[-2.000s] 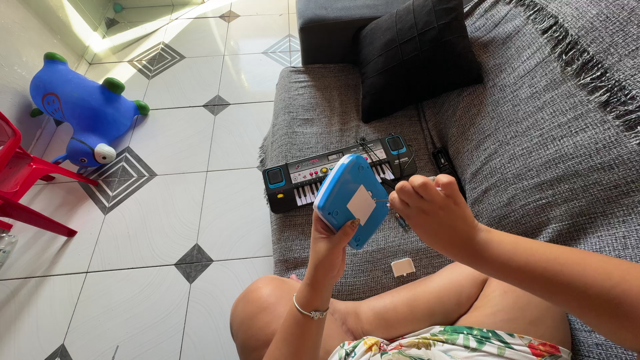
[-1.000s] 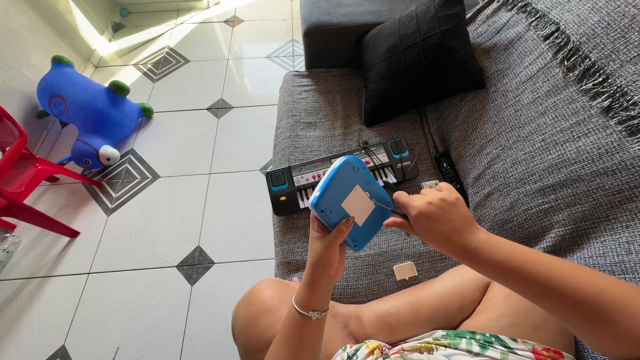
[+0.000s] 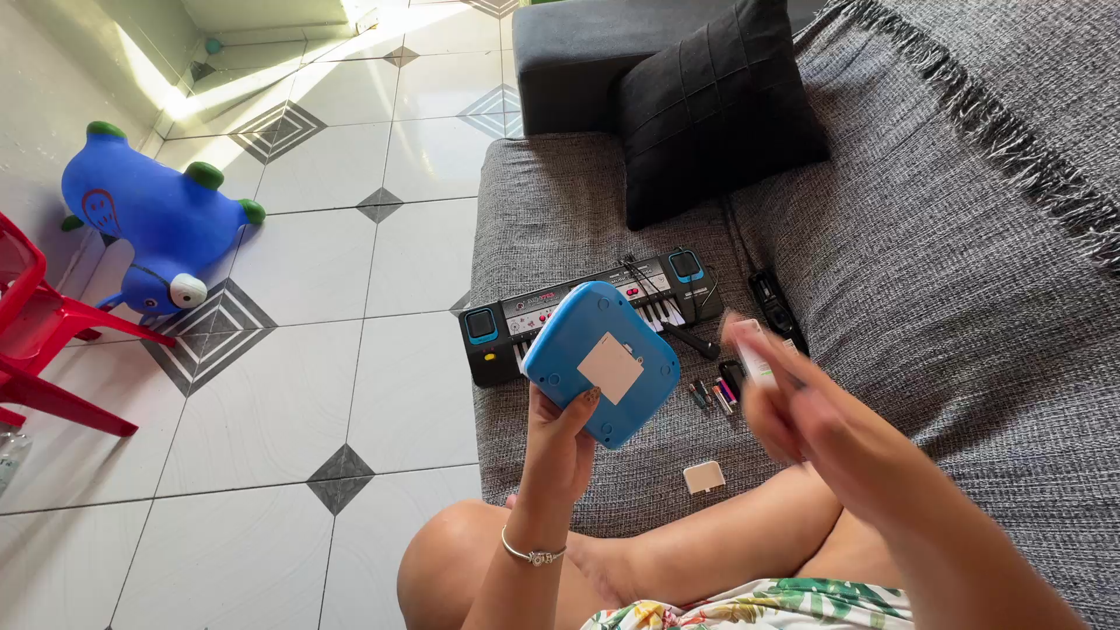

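My left hand (image 3: 564,429) holds a blue plastic device (image 3: 604,363) by its lower edge, its underside with a white rectangular cover facing me. To its right, my right hand (image 3: 787,398) is blurred; a white object (image 3: 754,350) shows at its fingers, and whether it is gripped is unclear. Several batteries (image 3: 722,395) lie on the couch between the device and my right hand. Below them rests a small white plastic cover (image 3: 703,477). Behind the device is a black toy keyboard (image 3: 490,350) with blue-rimmed speakers, and a black toy microphone (image 3: 691,339) lies against it.
A grey woven throw (image 3: 919,306) covers the couch. A black cushion (image 3: 722,114) leans at the back, and a black power strip or similar device (image 3: 774,306) lies right of the keyboard. On the tiled floor at left are a blue inflatable animal (image 3: 166,210) and a red plastic chair (image 3: 70,350).
My right hand has moved away from the underside of the blue device, to the right. My left hand still holds the device.
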